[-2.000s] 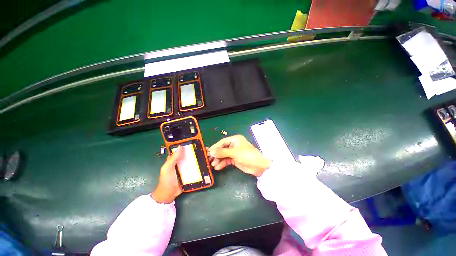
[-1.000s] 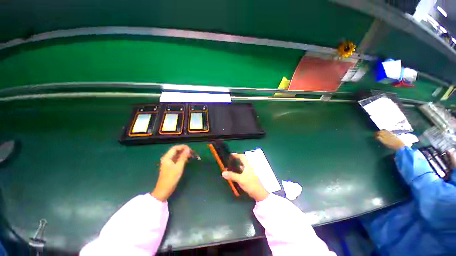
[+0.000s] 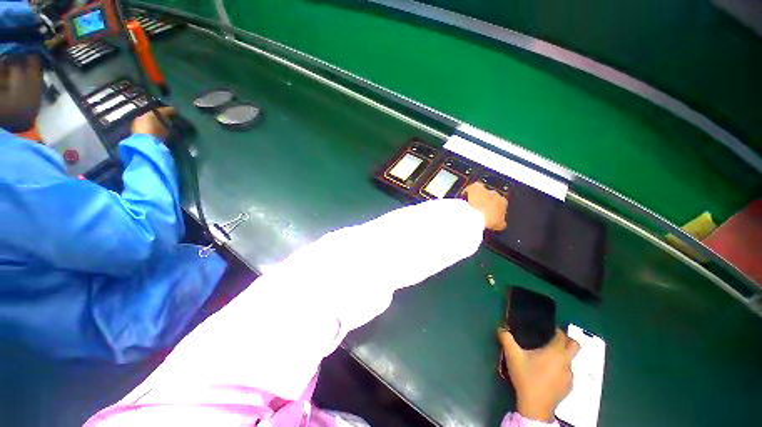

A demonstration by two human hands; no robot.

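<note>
My left hand (image 3: pixel 486 206) reaches over the third housing in the black carrier tray (image 3: pixel 556 238); its fingertips are hidden, so I cannot tell whether it grips anything. Two orange-rimmed phone housings (image 3: pixel 406 168) with pale rectangles lie in the tray's left slots. My right hand (image 3: pixel 539 371) holds a phone housing (image 3: pixel 531 317) with its dark face up, over the bench. A white-faced screen (image 3: pixel 587 367) lies on the bench, partly behind my right hand. Small components (image 3: pixel 491 280) lie between the tray and the held housing.
A person in blue (image 3: pixel 100 242) sits at the left by another tray (image 3: pixel 113 102) and an orange screwdriver (image 3: pixel 146 54). Grey discs (image 3: pixel 238 114) and a binder clip (image 3: pixel 227 227) are at left. A white board (image 3: pixel 505 165) lies behind the tray.
The view has swung left. My left hand has moved from near the housing to the tray. My right hand still holds the housing, which now shows its flat dark face instead of its edge.
</note>
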